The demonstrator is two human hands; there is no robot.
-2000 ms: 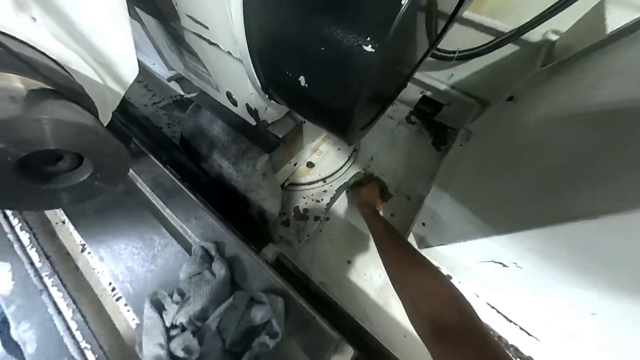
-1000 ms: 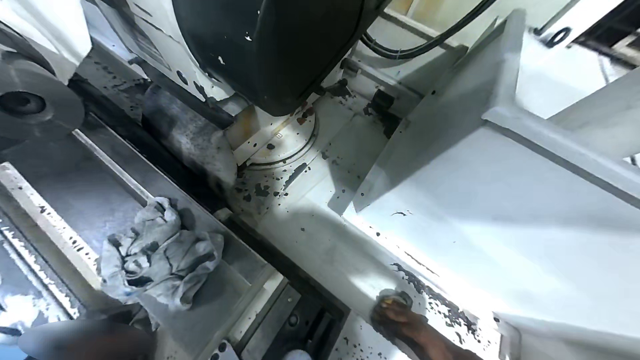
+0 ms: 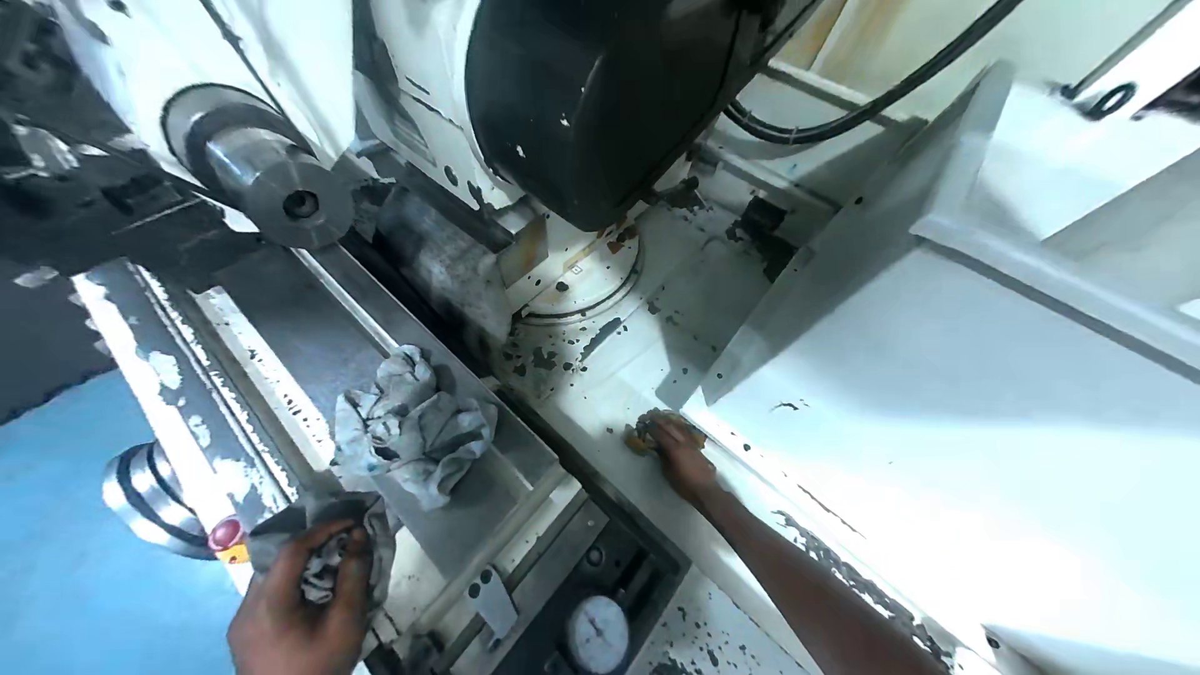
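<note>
My left hand (image 3: 305, 595), at the lower left, grips a bunched grey cloth (image 3: 361, 539) above the front of the machine table. My right hand (image 3: 682, 455) reaches across the worn white machine base and presses a crumpled, brownish wad (image 3: 647, 433), perhaps a rag, against it beside the white housing. A second grey rag (image 3: 412, 427) lies crumpled on the dark metal table (image 3: 337, 328) between my hands. Beyond it stands a round white swivel base (image 3: 586, 277) under a large black cover (image 3: 600, 103).
A steel spindle nose (image 3: 291, 192) juts out at the upper left. The large white housing (image 3: 937, 403) rises on the right, with a black cable (image 3: 844, 127) behind. A dial gauge (image 3: 598, 634) sits low in the middle, and a red button (image 3: 226, 533) is at the table's left edge.
My right hand has moved from low along the white base back up toward the swivel base. My left hand, partly seen a second ago, now shows clearly with its cloth.
</note>
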